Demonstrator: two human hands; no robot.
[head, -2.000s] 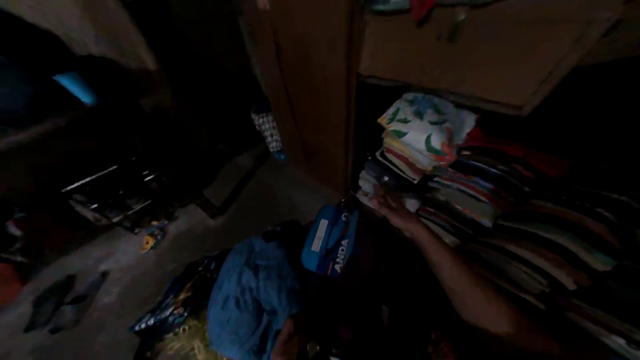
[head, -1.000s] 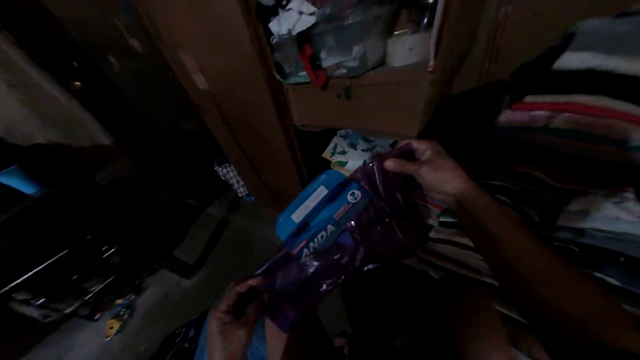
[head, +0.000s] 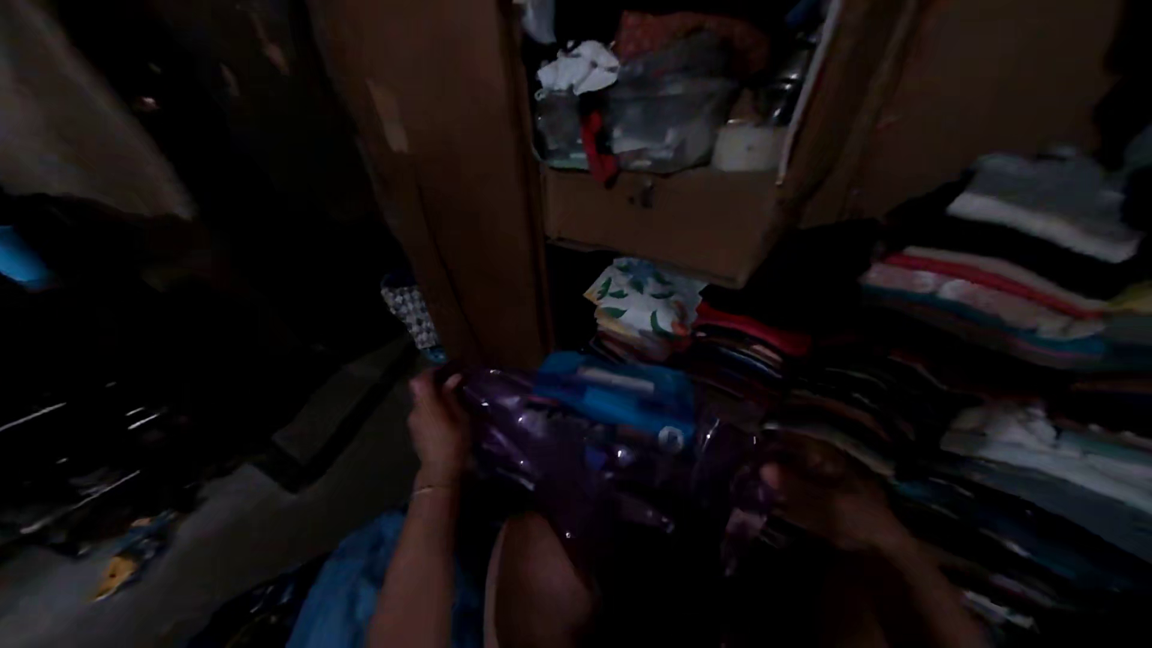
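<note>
A shiny dark purple plastic bag [head: 576, 468] is stretched between my two hands, low in the middle of the view. My left hand [head: 439, 423] grips its upper left corner. At its right side my right hand [head: 814, 481] holds the plastic, dim and partly blurred. A blue packet or pouch with a pale label [head: 616, 391] shows at the bag's top edge; its lower part is hidden by the purple plastic. Blue cloth [head: 351, 585] lies below my left forearm.
A wooden cupboard [head: 450, 180] stands ahead, with a plastic container [head: 666, 117] on its shelf above a drawer front [head: 661, 220]. Folded clothes [head: 990, 297] are stacked at the right, more under the drawer, a leaf-patterned cloth [head: 643, 297] on top. A metal rack [head: 72, 450] is at left.
Two seconds ago my right hand was by the folded clothes, with the blue packet below. Both hands have since gripped the purple bag, and my left hand has moved up. The view has shifted.
</note>
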